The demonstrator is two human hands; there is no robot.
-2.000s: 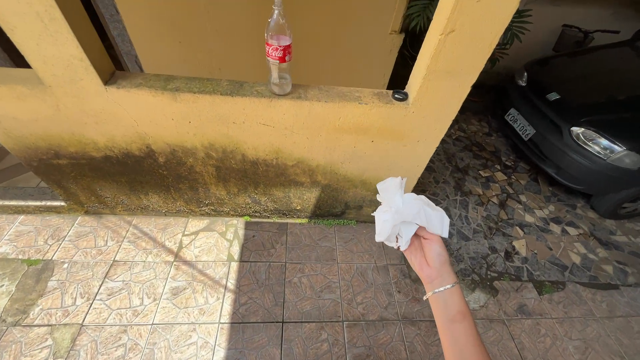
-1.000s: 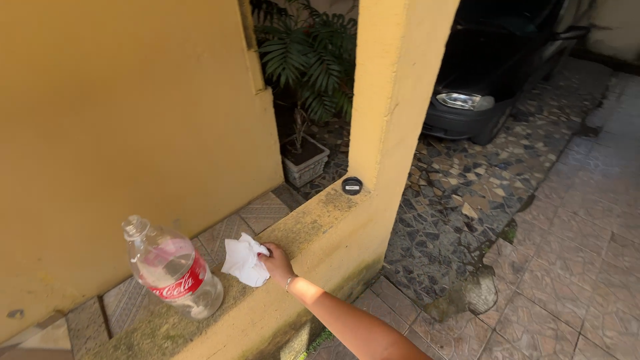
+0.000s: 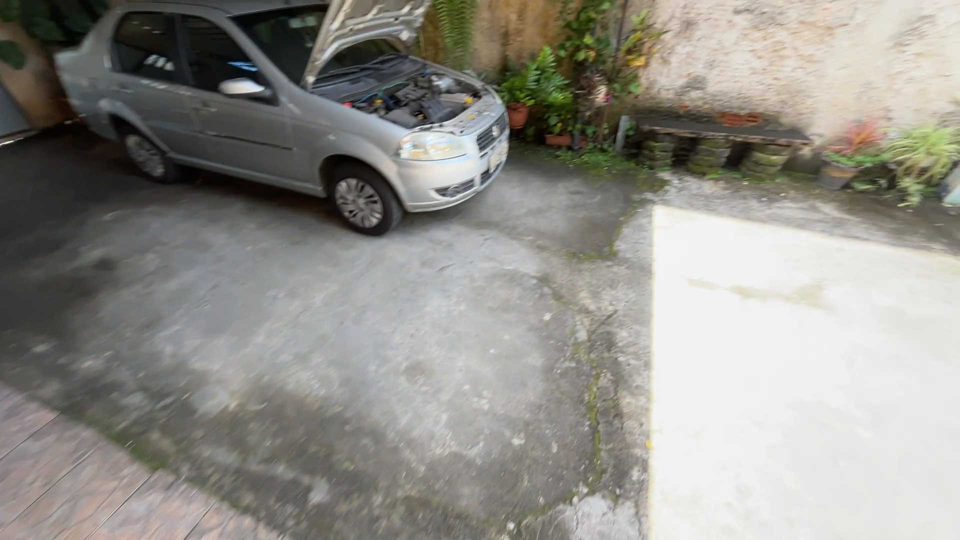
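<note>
Neither of my hands shows in the head view at this moment, so what they hold cannot be seen. A silver sedan (image 3: 255,112) stands at the upper left, its front turned to the right. Its hood (image 3: 364,30) is raised, and the engine bay (image 3: 424,97) lies uncovered beneath it. The near headlight (image 3: 432,145) and front wheel (image 3: 363,199) face me. The top of the raised hood is cut off by the frame's edge.
A concrete driveway (image 3: 360,322) with mossy cracks spreads before me, sunlit at right. Patterned tiles (image 3: 97,480) edge the lower left. Potted ferns (image 3: 536,90), a low bench (image 3: 720,131) on stacked supports and more potted plants (image 3: 844,161) line the weathered wall (image 3: 795,60).
The view has swung far round, from the yellow ledge and black car to the silver sedan. The hand with the white cloth or paper, seen near the plastic bottle before, has left the view.
</note>
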